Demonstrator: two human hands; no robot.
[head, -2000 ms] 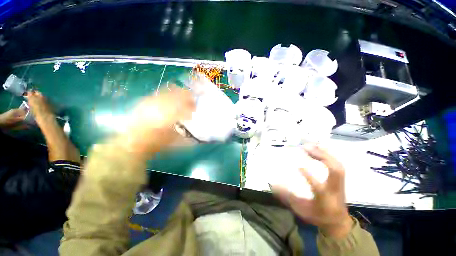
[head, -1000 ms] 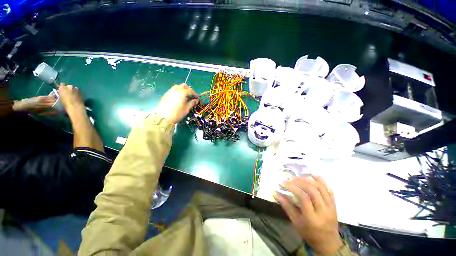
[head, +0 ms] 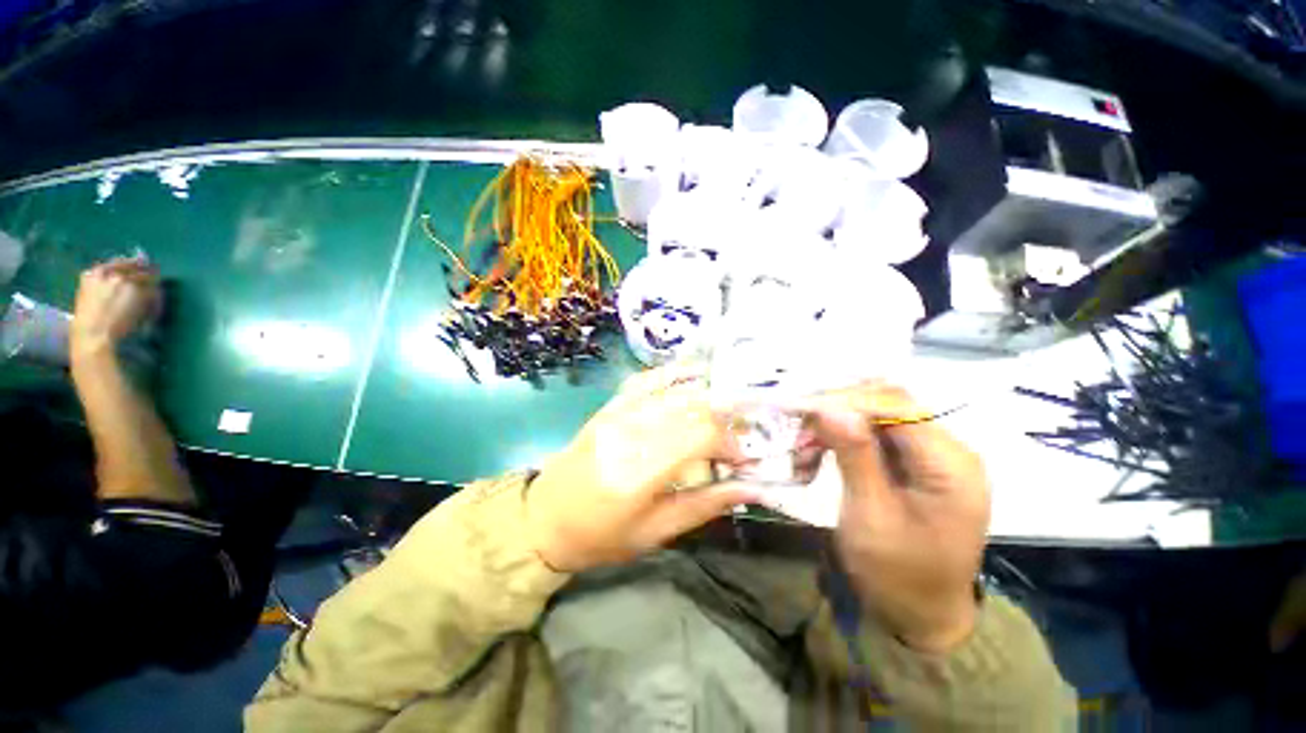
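My left hand (head: 645, 465) and my right hand (head: 917, 508) meet at the front edge of the white sheet. My left hand holds a white housing (head: 769, 437) from its left side, its open end showing inner fittings. My right hand is at the housing's right side with a thin orange and dark wired connector (head: 924, 418) between its fingers. Its far end is hidden by the fingers. More white housings (head: 670, 308) stand clustered just behind. A pile of orange wired connectors (head: 537, 251) with black ends lies to their left on the green bench.
A screw feeder (head: 1060, 186) stands right of the housings. Black strips (head: 1160, 408) lie loose on the white sheet (head: 988, 473). A blue bin (head: 1278, 337) is at far right. Another person's forearm (head: 126, 415) reaches over the bench at left. A small white piece (head: 235, 421) lies there.
My left hand has moved from the wire pile to the housing at my right hand. A wired connector now shows in my right hand. The view has shifted.
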